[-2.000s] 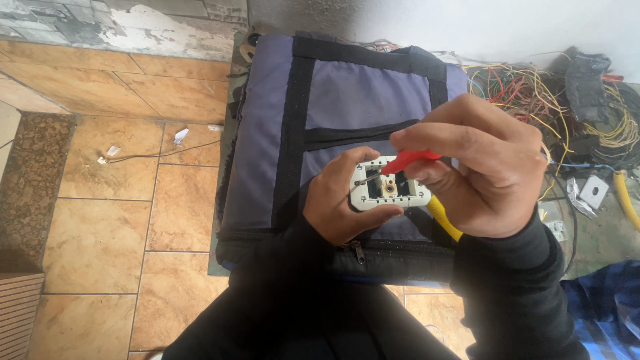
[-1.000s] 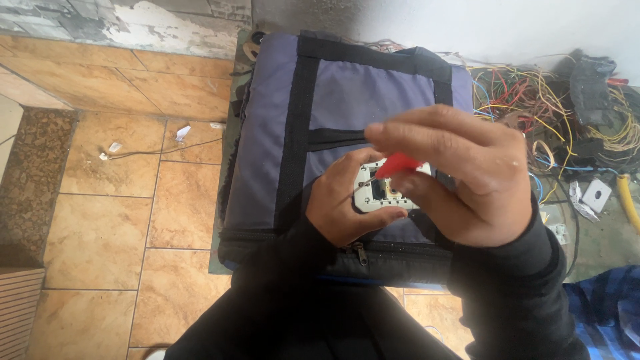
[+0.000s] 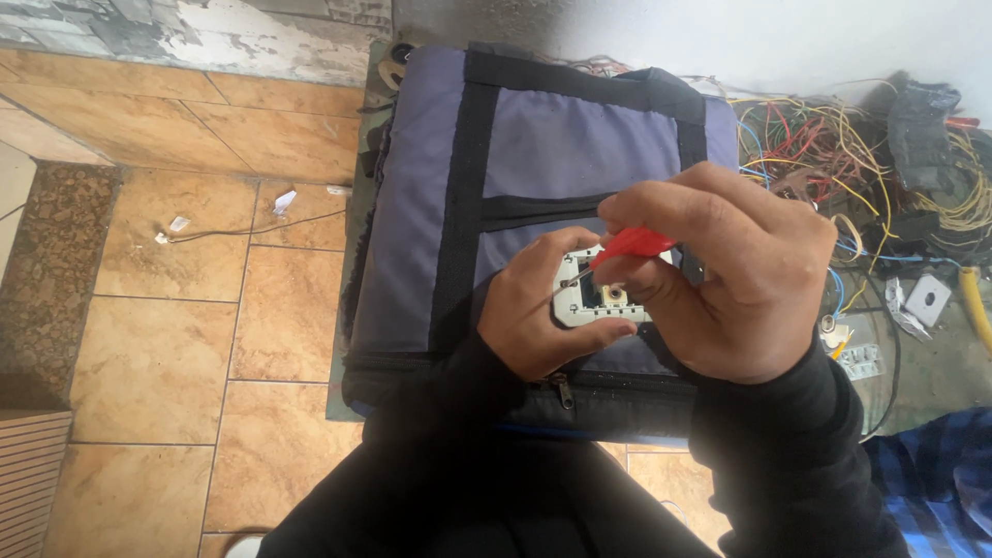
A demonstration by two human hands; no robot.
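Note:
My left hand [image 3: 535,306] grips the left end of a white plastic electrical outlet frame [image 3: 573,310], thumb along its near edge and fingers on the far side. A screwdriver with a red handle [image 3: 632,244] is pinched between the thumb and fingers of my right hand [image 3: 728,271]. Its thin metal shaft slants down to the left, the tip at a screw hole on the frame's left side. The right part of the frame is hidden behind my right hand. Both hands are above a blue-grey fabric bag [image 3: 581,139] with black straps.
Tangled coloured wires [image 3: 814,147] lie right of the bag. Nearer are a white cover plate [image 3: 928,301], a clear blister pack [image 3: 860,358] and a yellow tube [image 3: 976,306]. Blue plaid cloth [image 3: 930,480] lies at the lower right. Paper scraps [image 3: 284,202] and a thin cord are on the tiled floor.
My right hand's fingers have shifted around the red handle. The screwdriver's shaft shows at the left of the frame in both earlier frames too. My left hand keeps its hold on the frame.

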